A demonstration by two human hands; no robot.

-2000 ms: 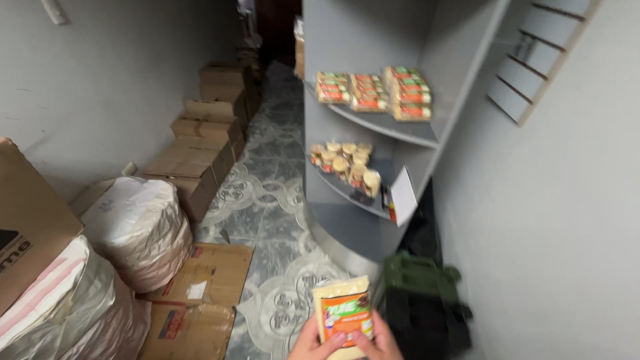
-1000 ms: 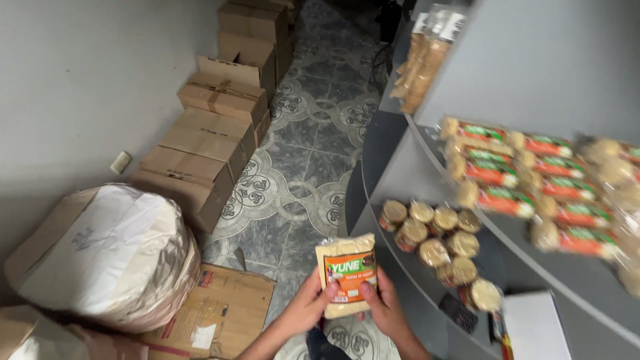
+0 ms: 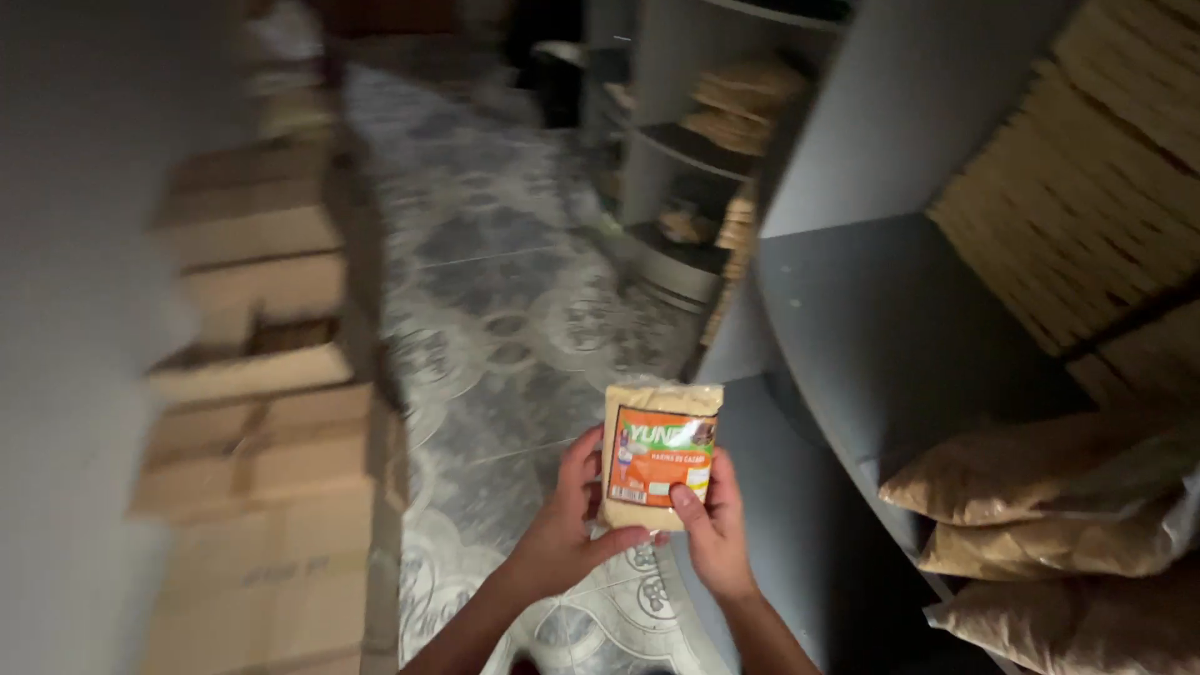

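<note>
A clear plastic bag of pale flour [image 3: 661, 457] with an orange and green label is held upright above the floor, its printed front toward me. My left hand [image 3: 567, 525] grips its left side and lower edge, the thumb lying under the bottom. On the other side, my right hand [image 3: 717, 530] holds the right edge, its thumb pressed on the lower part of the label. The fingertips behind the bag are mostly hidden.
Cardboard boxes [image 3: 262, 450] line the wall at left, one with its top open. Grey shelving [image 3: 900, 281] stands at right, with filled plastic bags [image 3: 1050, 469] on its lower right part. Farther off, another shelf unit [image 3: 689, 150] holds packages. Patterned floor tiles [image 3: 497, 319] run between.
The view has moved forward along the passage, past the rounded shelves with small packages. Both hands still hold the flour bag, as they did in the earlier frames.
</note>
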